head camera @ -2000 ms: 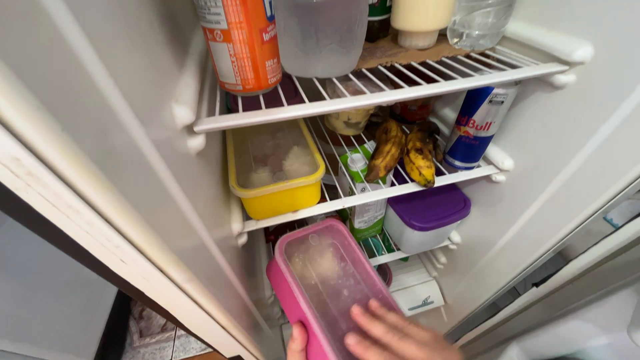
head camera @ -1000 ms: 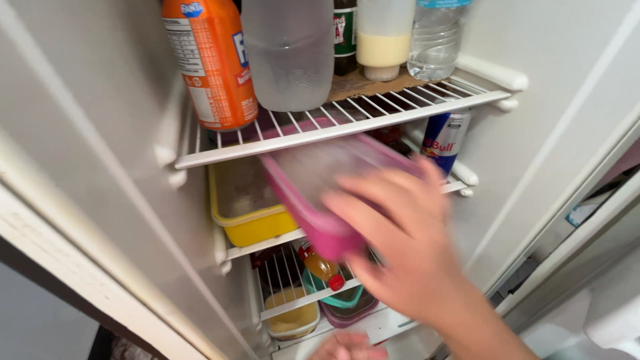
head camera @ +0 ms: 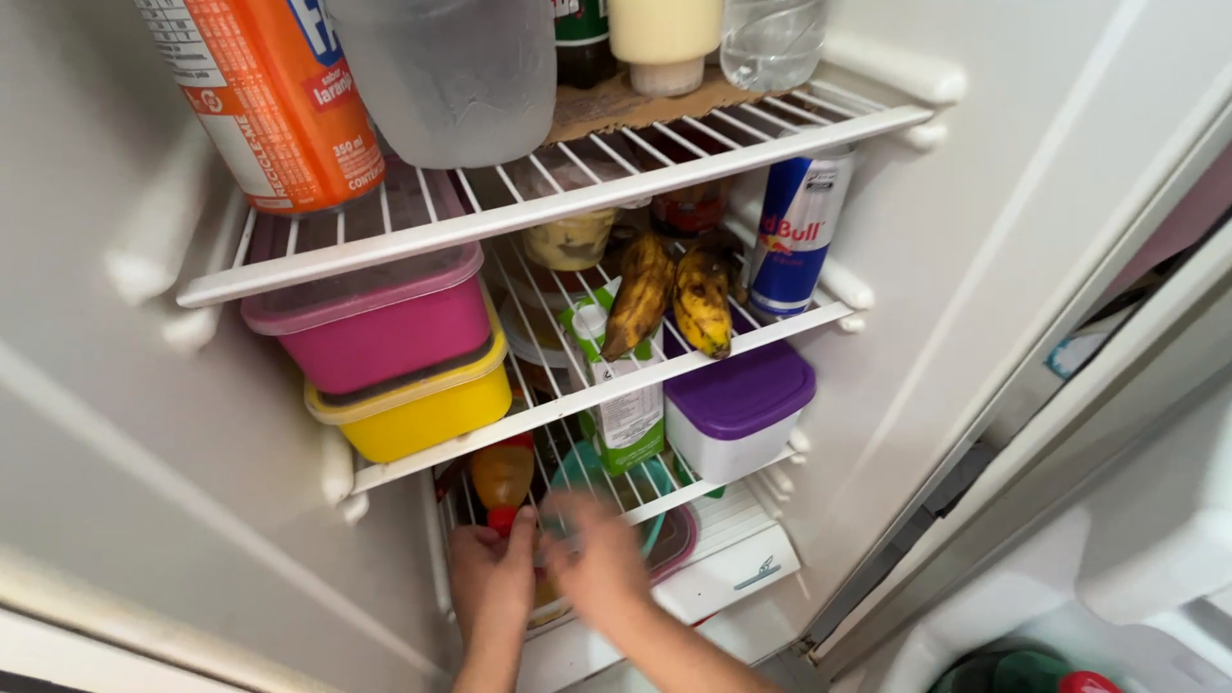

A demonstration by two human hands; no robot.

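My left hand (head camera: 491, 577) is at the front of the third wire shelf, its fingers by the red cap of a bottle (head camera: 502, 476) lying there; whether it grips the cap cannot be told. Just to the right, my right hand (head camera: 592, 553) is blurred, fingers bent, its hold unclear. Above them on the left, a pink plastic container (head camera: 395, 337) sits on a yellow one (head camera: 433, 419) on the second shelf. A green and white carton (head camera: 630, 414) and a white container with a purple lid (head camera: 741, 395) stand on the shelf right of the bottle.
Two browned bananas (head camera: 640, 294) and a Red Bull can (head camera: 801, 236) are on the second shelf (head camera: 616, 390). The top shelf (head camera: 568, 214) bears an orange Fanta can (head camera: 279, 106), a frosted jug (head camera: 452, 82) and bottles. A white drawer (head camera: 741, 573) lies low; the open door is at right.
The pink container, under my right hand one second ago, now rests on the yellow one, let go. Both hands are now low, by the red-capped bottle.
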